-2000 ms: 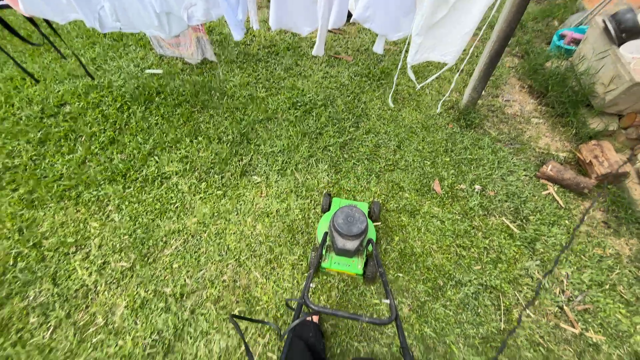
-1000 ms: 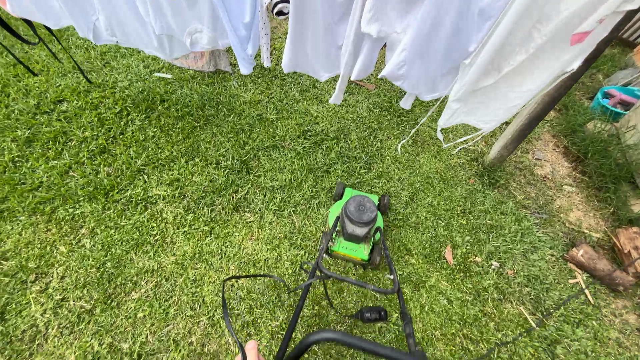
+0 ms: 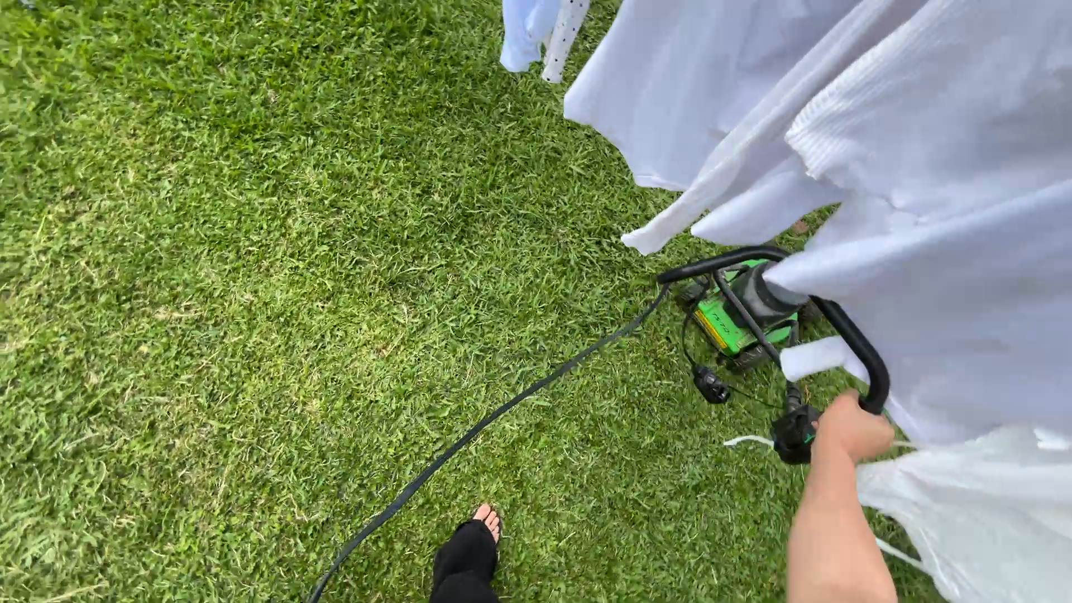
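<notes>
At the lower right, my right hand (image 3: 854, 427) is closed around the black handle (image 3: 867, 356) of a lawn mower, beside the black switch box (image 3: 794, 434). The green mower deck (image 3: 737, 322) with its dark motor cover sits on the grass beyond the handle, partly covered by hanging white clothes (image 3: 938, 318). A black plug connector (image 3: 710, 383) hangs near the deck. From the handle's left end, a black power cord (image 3: 502, 410) runs down to the bottom edge. My left hand is out of view.
White garments (image 3: 670, 100) hang low across the upper right, some touching the mower. A thin white tie (image 3: 748, 440) dangles near the switch box. My bare foot (image 3: 487, 519), below a black trouser leg, stands on the lawn (image 3: 293, 293).
The mower has moved in among the hanging clothes, and its handle has swung to the right. My right hand has come into view on the handle. The view has shifted closer to the clothes.
</notes>
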